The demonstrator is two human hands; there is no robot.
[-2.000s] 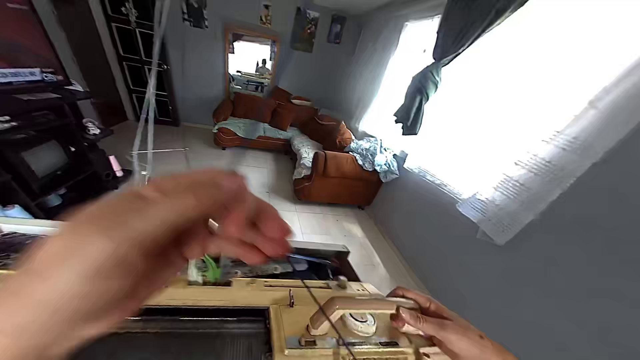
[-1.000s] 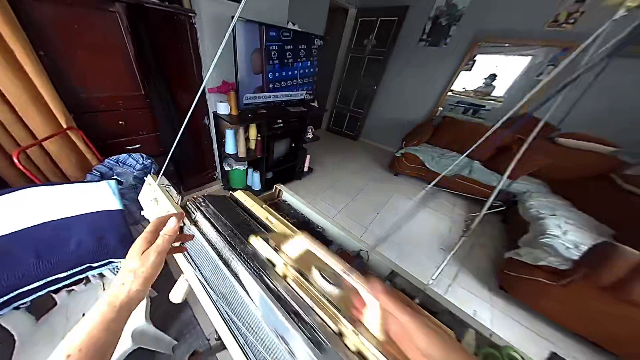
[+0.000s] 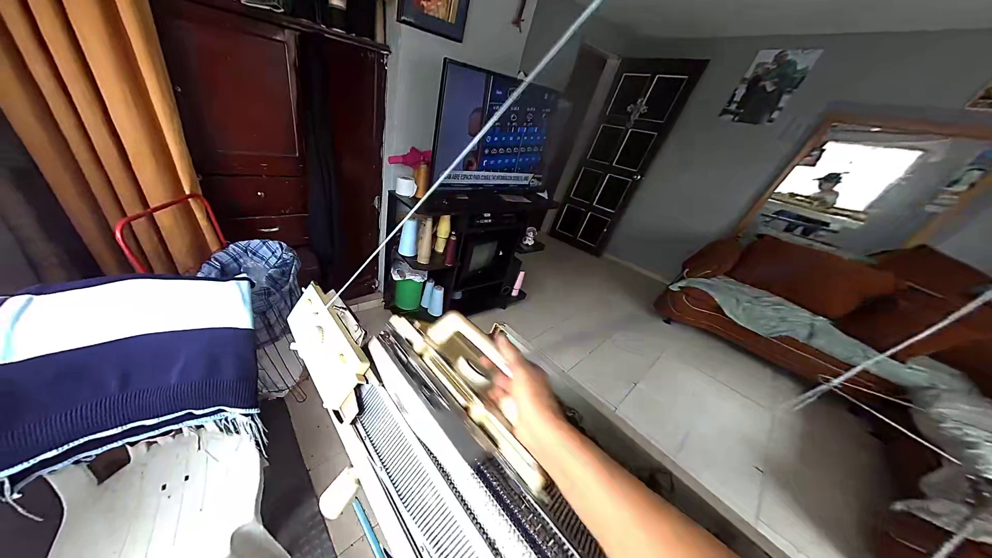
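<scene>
My right hand [image 3: 521, 387] is blurred and grips the handle of the cream carriage [image 3: 465, 372] of a knitting machine, near the far left end of the machine. The ribbed metal needle bed [image 3: 418, 473] runs from there toward me. At its far end sits a cream plastic end unit [image 3: 329, 349]. A pale strand of yarn [image 3: 465, 151] rises steeply from beside that unit to the top of the view. My left hand is out of view.
Striped navy and white knitted fabric [image 3: 124, 364] hangs over a white plastic chair [image 3: 163, 496] at the left. A television [image 3: 496, 128] stands on a black shelf unit holding yarn cones [image 3: 425, 239]. A brown sofa [image 3: 806, 287] is at the right.
My left hand, at the end unit a second ago, has gone out of view. My right hand and the carriage have moved along the bed toward that unit. The view has swung left since the first frame.
</scene>
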